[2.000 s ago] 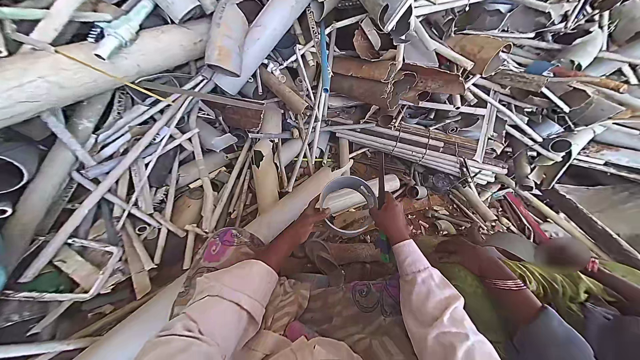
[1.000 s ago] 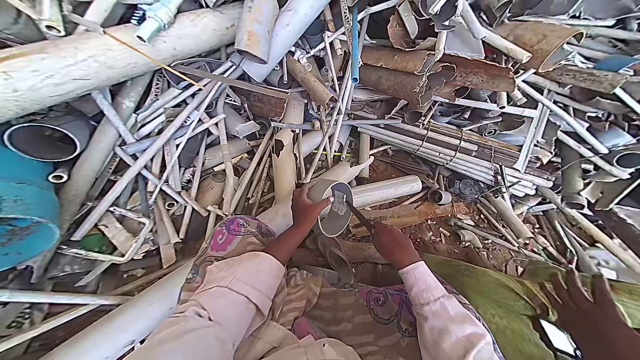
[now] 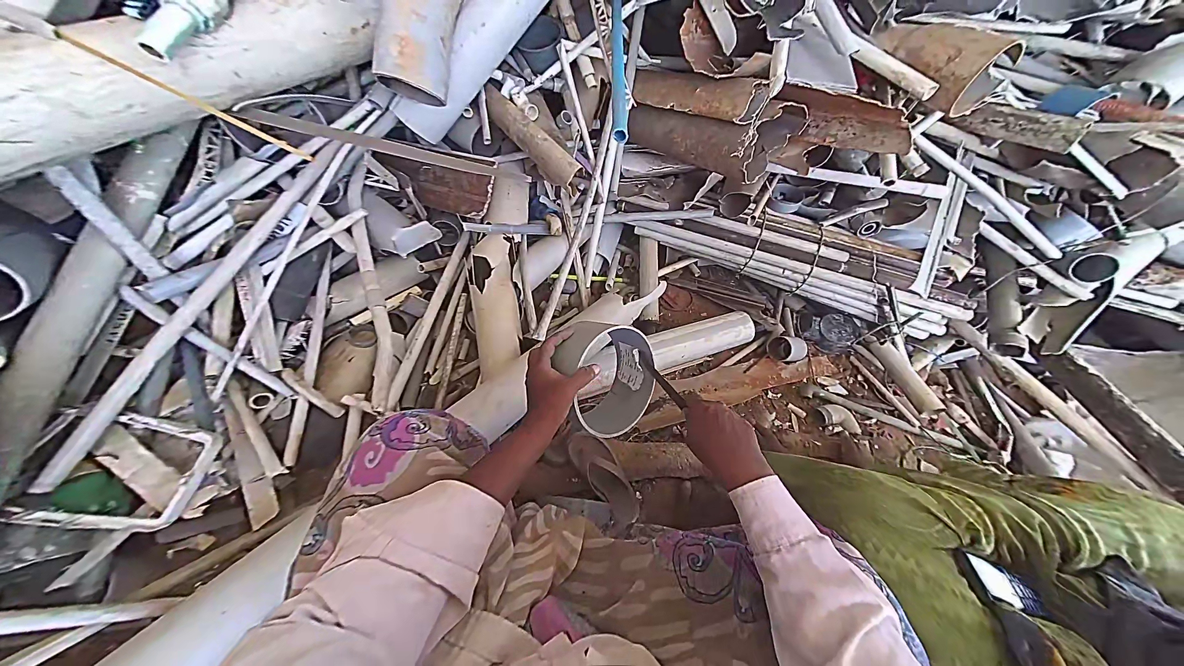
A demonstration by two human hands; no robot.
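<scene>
My left hand (image 3: 555,379) grips the left wall of a short grey plastic pipe piece (image 3: 622,393), its thumb over the rim. The open end of the piece faces me, and a pale label with writing shows on its inner wall. My right hand (image 3: 726,444) is closed around a dark, narrow blade-like tool (image 3: 670,388), whose far part reaches the right side of the pipe piece. Behind the piece lies a white pipe (image 3: 708,340). Below it, a curved grey pipe scrap (image 3: 603,476) lies near my lap.
Scrap pipes and broken pieces are heaped all around. A thick white pipe (image 3: 185,79) crosses the upper left. A tied bundle of thin pipes (image 3: 786,264) lies right of centre. Green cloth (image 3: 888,536) of a person beside me covers the lower right, with a phone-like object (image 3: 1004,583) on it.
The pipe piece has turned in my left hand, its open end now facing me more than one second ago. The other person's hand, seen at the lower right one second ago, has left the view.
</scene>
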